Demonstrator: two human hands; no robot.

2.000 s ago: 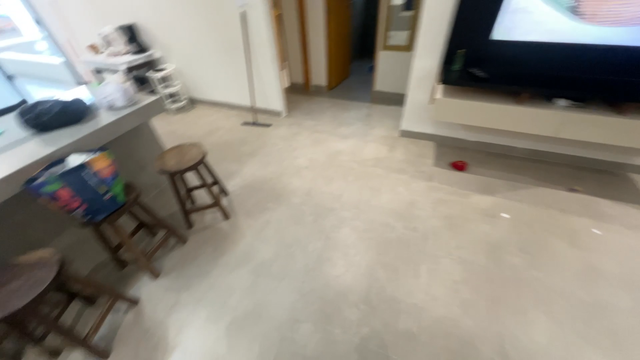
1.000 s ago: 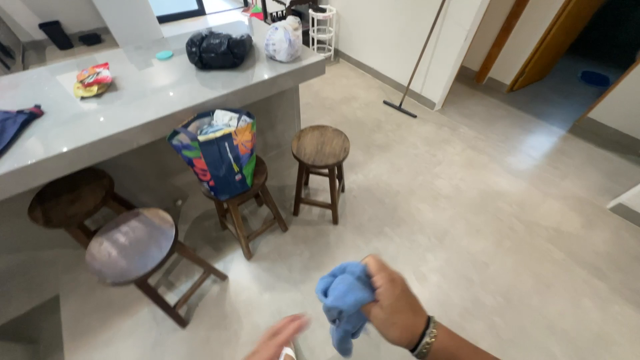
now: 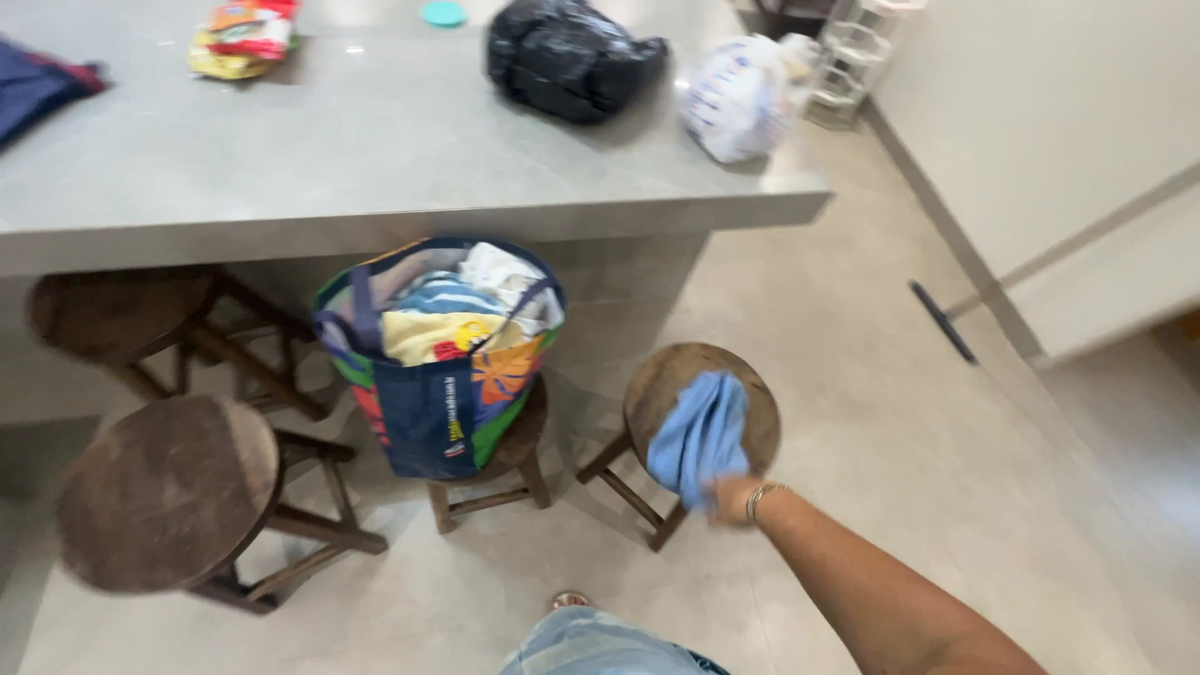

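My right hand (image 3: pixel 733 500), with bracelets at its wrist, grips the lower end of a crumpled blue cloth (image 3: pixel 701 433). The cloth lies over the seat of a round wooden stool (image 3: pixel 645 394), though the blurred hand makes its exact contact hard to tell. To the left, a colourful shopping bag (image 3: pixel 417 412) filled with folded fabric rests on another wooden stool (image 3: pixel 525 436). My left hand is out of view.
Two dark wooden stools (image 3: pixel 169 492) (image 3: pixel 122 309) stand at the left. The grey counter (image 3: pixel 375 150) holds a black plastic bag (image 3: pixel 567 61), a white plastic bag (image 3: pixel 741 98) and snack packets (image 3: pixel 246 37). A floor squeegee (image 3: pixel 942 322) leans by the wall at the right.
The blue cloth, held up over the floor a second ago, is now over the stool seat. My left hand has left the view. The view has moved nearer to the counter.
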